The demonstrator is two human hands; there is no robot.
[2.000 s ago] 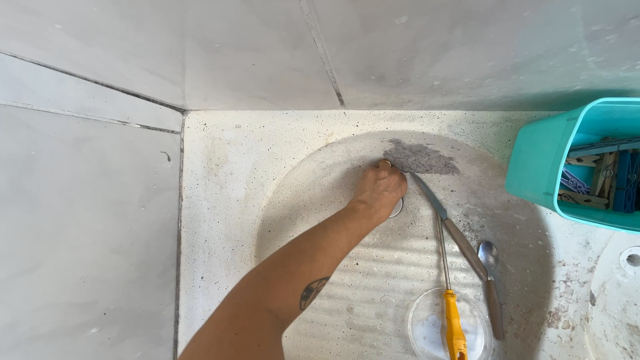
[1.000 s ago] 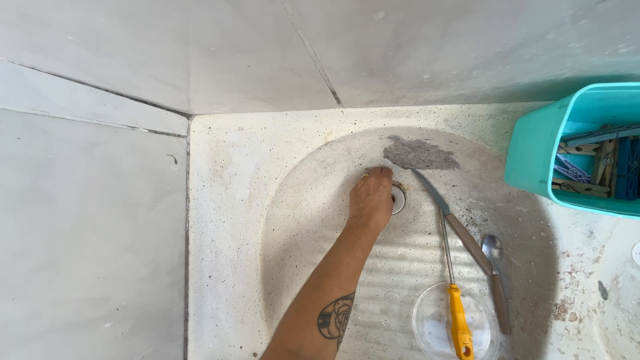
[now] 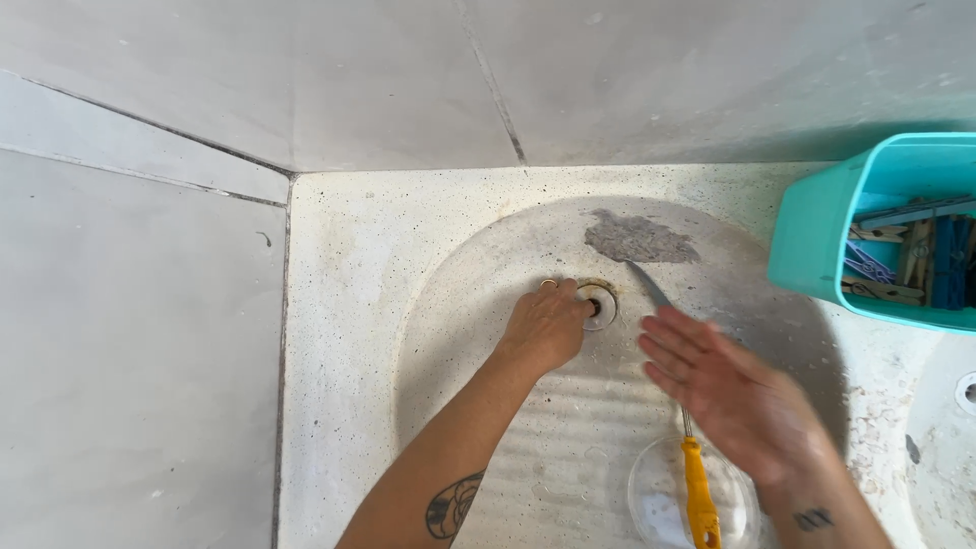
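In the speckled stone washbasin (image 3: 457,305), my left hand (image 3: 545,324) rests at the left edge of the round drain fitting (image 3: 602,309), its fingertips at the opening; whether they grip anything is hidden. My right hand (image 3: 724,389), blurred, hovers open over the basin to the right of the drain. Partly under it lies a knife, its blade (image 3: 648,286) pointing at a rough grey patch (image 3: 640,238) on the basin wall. A screwdriver with a yellow handle (image 3: 699,496) lies across a clear round plastic dish (image 3: 648,488). The spoon seen earlier is hidden.
A turquoise plastic bin (image 3: 816,236) holding several clothespins (image 3: 919,244) stands on the right rim. Past the rim is a second basin with a drain (image 3: 968,390). Grey wall panels (image 3: 396,84) close off the back and left sides.
My right hand has come into view from the lower right, over the knife and spoon. My left hand has shifted slightly against the drain fitting.
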